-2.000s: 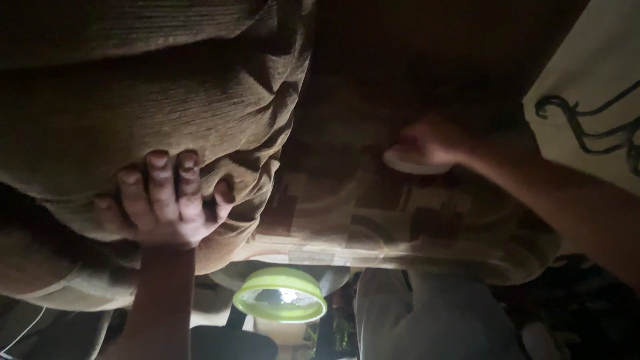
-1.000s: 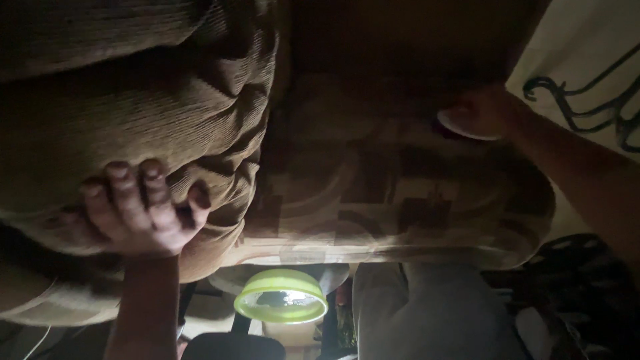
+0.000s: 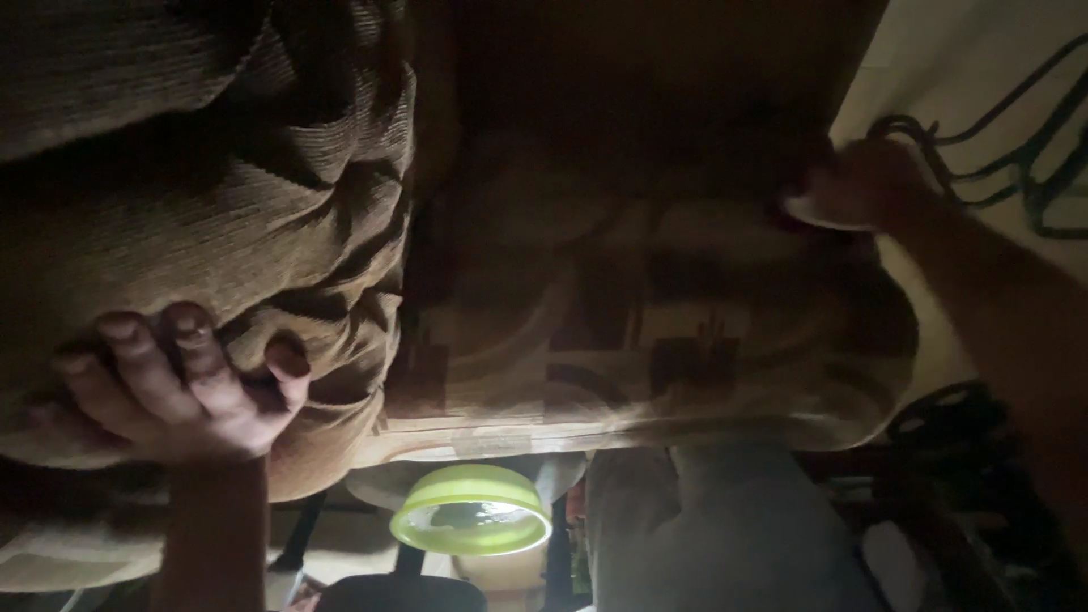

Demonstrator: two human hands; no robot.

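My left hand [image 3: 195, 391] rests with spread, bent fingers on a brown ribbed sofa cushion [image 3: 212, 221] at the left. At the upper right, my right hand [image 3: 875, 183] is closed around a pale, flat, rounded object [image 3: 829, 212], perhaps a brush or pad, partly hidden by the fingers. It lies against the far end of the patterned upholstery [image 3: 595, 340], which bears brown and beige shapes. A lime-green plastic bowl [image 3: 472, 484] with shiny liquid or foam in it is below the upholstery's lit edge.
Dark curled metalwork [image 3: 1020, 170] stands by a pale wall [image 3: 901, 76] at the right. Grey fabric [image 3: 722, 527], seemingly clothing, is below the upholstery. A dark rounded seat or backrest [image 3: 399, 592] shows at the bottom, near the bowl.
My right hand has moved to the right across the patterned upholstery with the pale object, to its far end. My left hand has stayed on the cushion.
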